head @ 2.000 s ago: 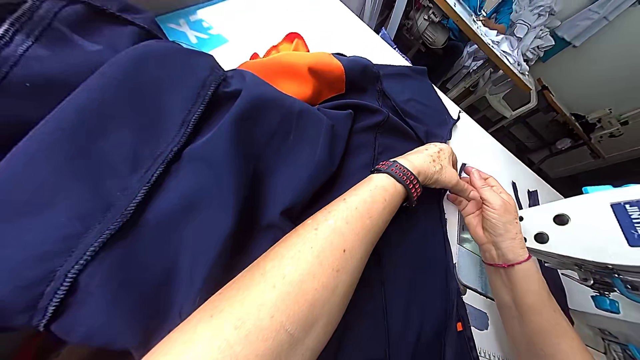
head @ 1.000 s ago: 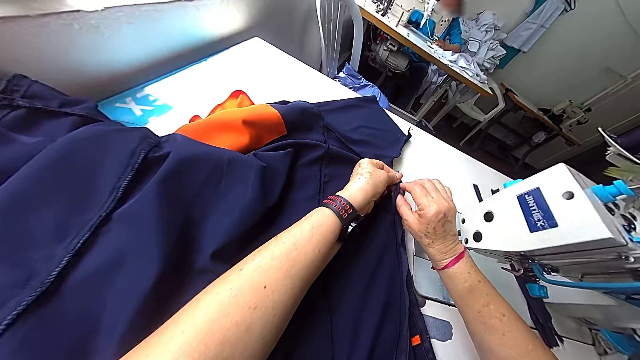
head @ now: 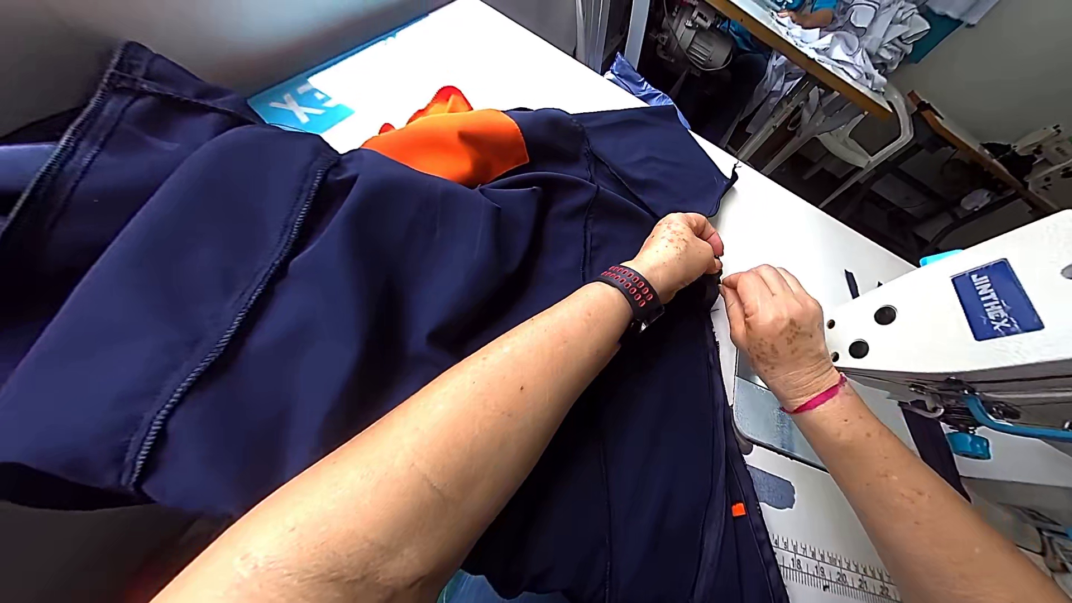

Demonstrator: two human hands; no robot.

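Note:
A large navy fabric garment [head: 469, 276] with overlocked seams and an orange panel [head: 461, 144] spreads over the white sewing table [head: 770, 209]. My left hand [head: 680, 251], below a dark wristband with red marks, pinches the garment's right edge. Close to its right, my right hand [head: 775, 322], with a pink band at the wrist, has thumb and forefinger closed at that same edge. The pinched bit of cloth is mostly hidden by the fingers. A small orange tag [head: 738, 509] shows on the edge lower down. The white sewing machine head [head: 946, 310] stands right of my right hand.
A metal machine plate [head: 775, 423] and a printed ruler scale [head: 837, 574] lie on the table's near right. A dark fabric strip [head: 934, 448] hangs by the machine. Behind are another worktable [head: 816, 71] with pale cloth, a white plastic chair [head: 879, 142] and a co-worker's arm [head: 816, 15].
Both hands stay close together at the garment's edge throughout, with small shifts of the fingers. The view has swung between frames.

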